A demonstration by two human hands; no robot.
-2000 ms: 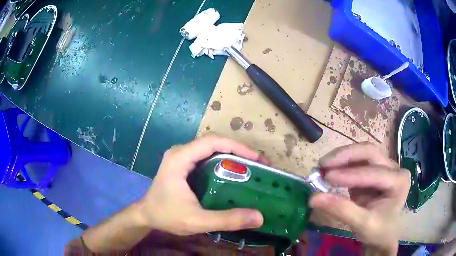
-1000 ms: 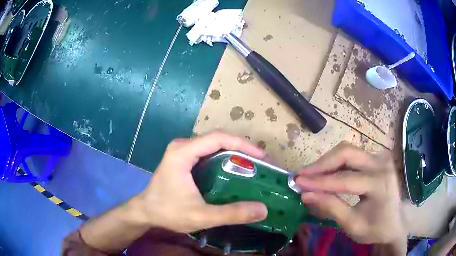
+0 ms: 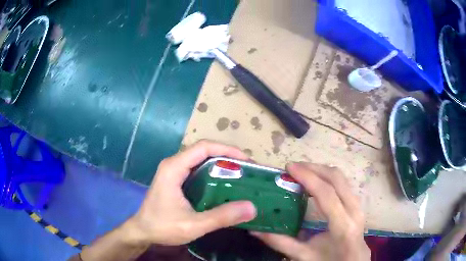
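Observation:
My left hand (image 3: 186, 204) holds a glossy green shell (image 3: 245, 199) at its left end, thumb across the face and fingers over the far chrome-trimmed edge. A red lamp piece in a silver surround (image 3: 226, 169) sits at the shell's left. A second lamp piece (image 3: 288, 181) sits at the right end, partly covered by the fingers of my right hand (image 3: 324, 214). My right hand grips the shell's right end, with its thumb low at the near side. Small dark holes show in the face between the lamps.
A hammer (image 3: 268, 99) with white wrapping (image 3: 200, 40) lies across the cardboard mat (image 3: 214, 112). A white cup (image 3: 365, 79) with a thin rod stands beside a blue bin (image 3: 378, 43). More green shells (image 3: 415, 148) lie right and far left. Part of another arm shows lower right.
My right hand has brought the second lamp piece onto the shell's right end and now wraps around that end. The shell has shifted slightly left. The whole view has shifted a little.

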